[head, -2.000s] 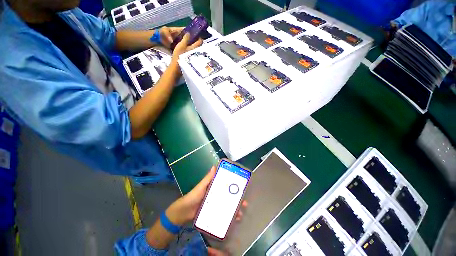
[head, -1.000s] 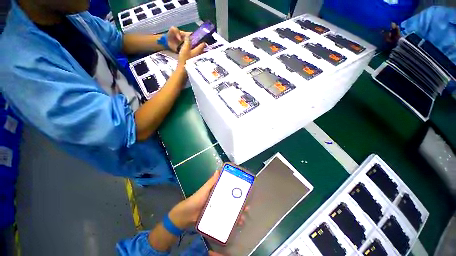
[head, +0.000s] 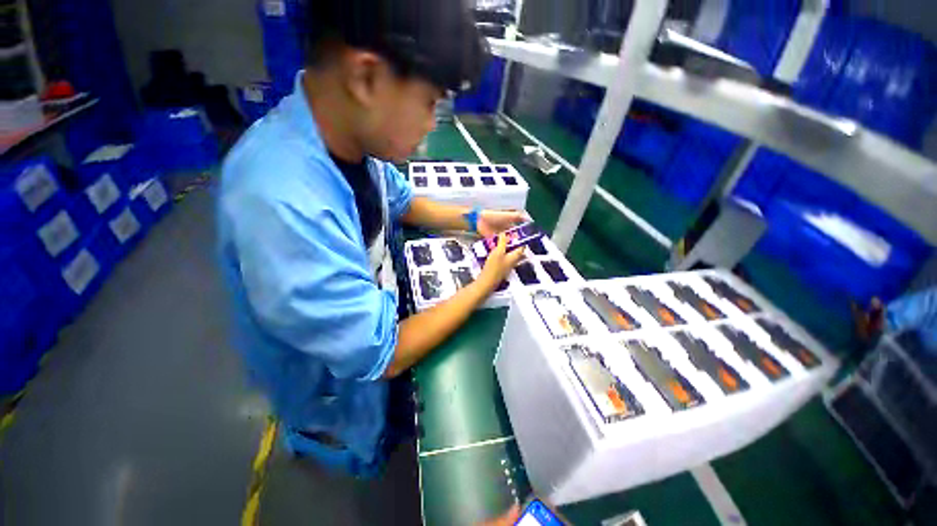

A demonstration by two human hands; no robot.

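Observation:
The smartphone [head: 538, 515] shows only its top end, with a lit blue screen, at the bottom edge. A small part of my left hand [head: 503, 518] shows against its left side; the rest is cut off by the picture's edge. My right hand is not in view. Beyond the phone stands a tall white tray stack [head: 575, 452]. Its top tray holds phone frame parts [head: 666, 372] in two rows, silver-grey to black with orange patches.
A person in a light blue smock [head: 298, 247] stands at the left of the green bench [head: 452, 401], holding a phone [head: 514, 238] over a white tray [head: 432, 298]. Shelf posts [head: 606, 134] rise behind. Dark flat panels [head: 873, 431] lie at the right. Blue bins [head: 77, 231] stand at far left.
The view has swung up and left. My phone and left hand have dropped to the bottom edge. The near parts tray has left the picture, and the other person's head now shows.

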